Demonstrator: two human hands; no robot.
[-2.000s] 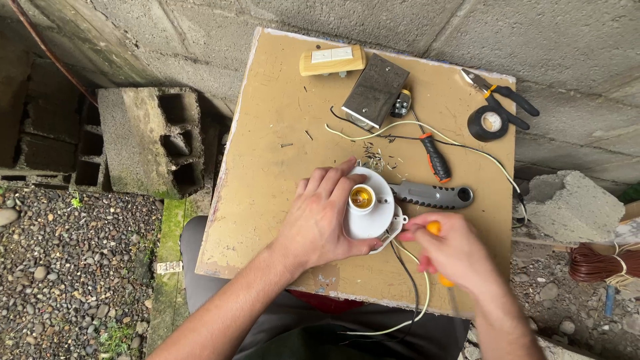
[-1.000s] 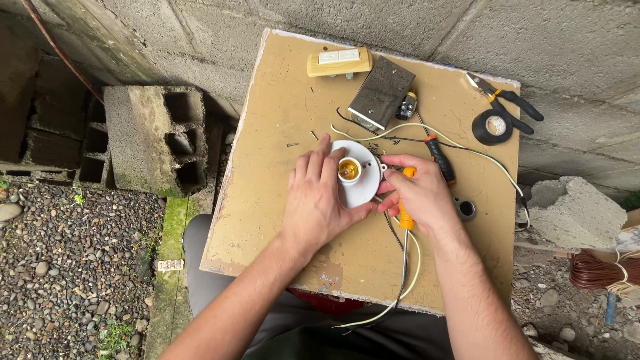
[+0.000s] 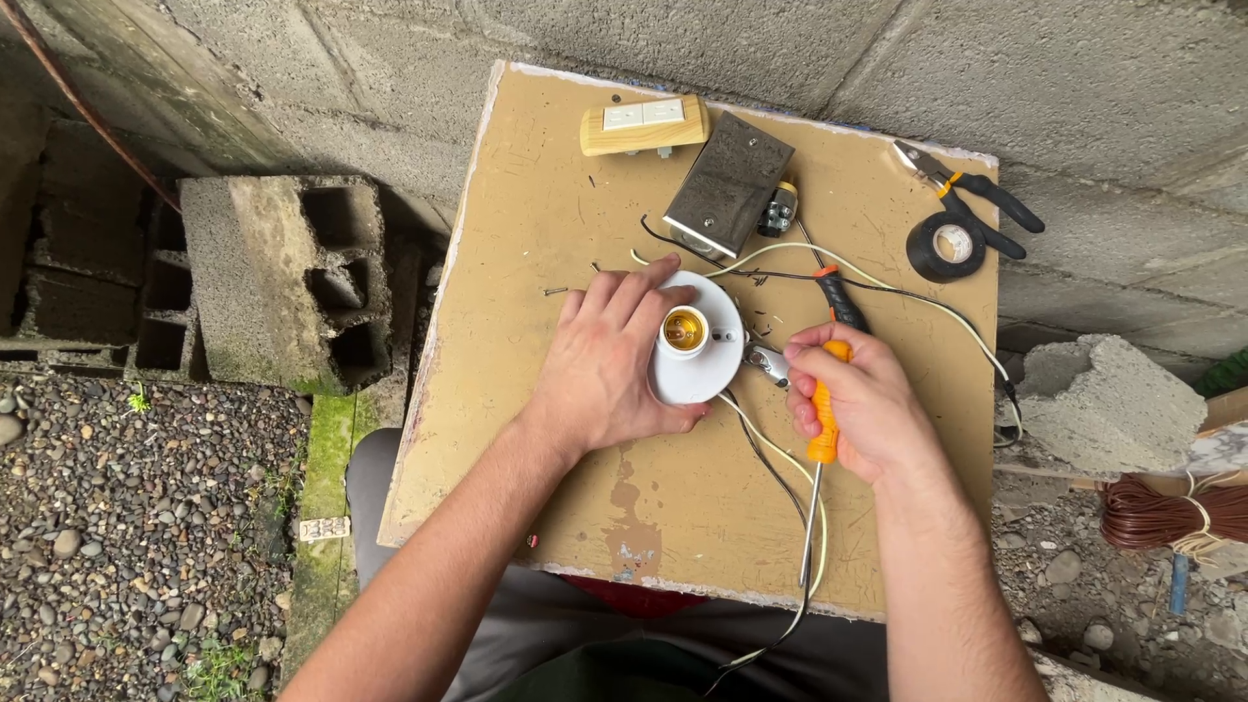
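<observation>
My left hand [image 3: 612,366] grips the rim of a round white lamp holder [image 3: 717,366], its brass-coloured socket facing up. Orange handle in its fingers, my right hand [image 3: 850,395] holds a screwdriver [image 3: 826,419] whose shank points down toward my lap, right of the lamp holder. From under the lamp holder a black and a cream wire [image 3: 780,450] run over the table's near edge. Between the lamp holder and my right hand shows a grey metal part of a utility knife [image 3: 766,363], its rest hidden by my hand. An orange-and-black screwdriver [image 3: 840,297] lies just beyond my right hand.
On the board tabletop [image 3: 507,468] lie a wood-look outlet plate [image 3: 645,125], a metal electrical box [image 3: 731,185], pliers [image 3: 965,195], black tape [image 3: 946,247] and small screws [image 3: 555,291]. A block wall [image 3: 1072,88] borders the far side; a coil of brown wire [image 3: 1155,512] lies right.
My right hand has moved away from the lamp holder's right edge, keeping the orange screwdriver. The lamp holder remains in my left hand.
</observation>
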